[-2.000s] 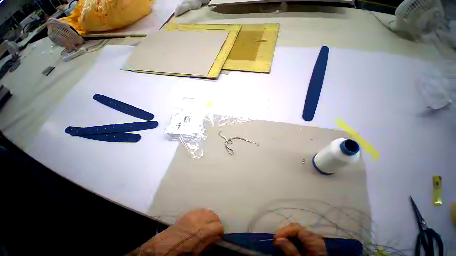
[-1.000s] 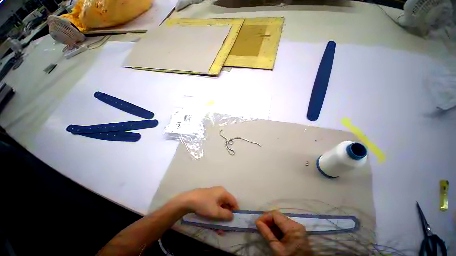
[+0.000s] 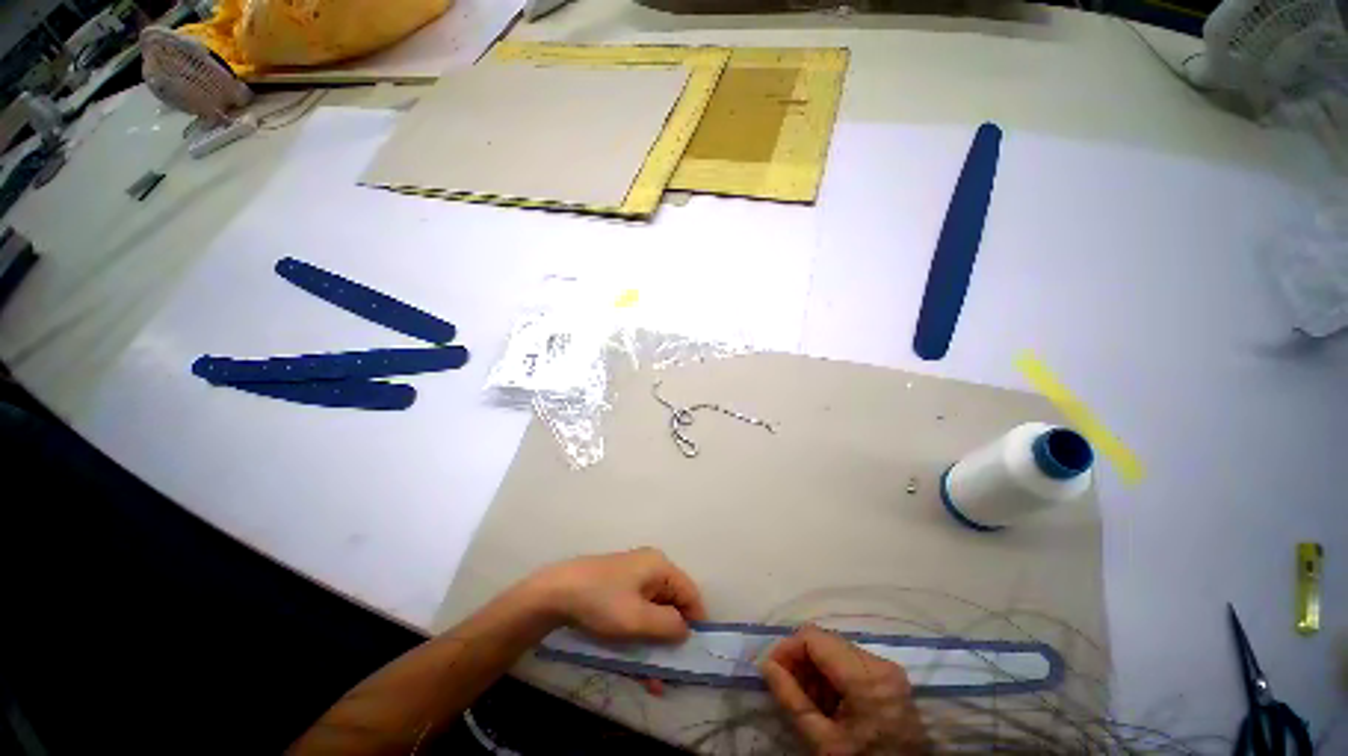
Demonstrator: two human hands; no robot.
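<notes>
A long strap (image 3: 961,665) lies along the near edge of the grey-beige board (image 3: 710,532), white underside up with a navy border. My left hand (image 3: 628,594) holds the strap left of its middle, fingers curled on its upper edge. My right hand (image 3: 840,691) is at the strap's middle, thumb and fingertips pinched together at its surface; a needle cannot be made out. Fine dark and reddish threads loop around the strap's right part and over the near edge. A white thread cone (image 3: 1005,480) with navy ends stands on the board at right.
Several navy straps (image 3: 333,362) lie at left, another (image 3: 958,244) at far right. A clear plastic bag (image 3: 555,369) and twisted cord (image 3: 688,421) are in the middle. Scissors (image 3: 1257,702), a small yellow item (image 3: 1308,588) and yellow tape (image 3: 1079,414) are right. Yellow-edged boards (image 3: 532,141) lie beyond.
Since two seconds ago the strap has been turned from navy side to white underside and lies further from the near edge. Over the last second both hands have barely moved.
</notes>
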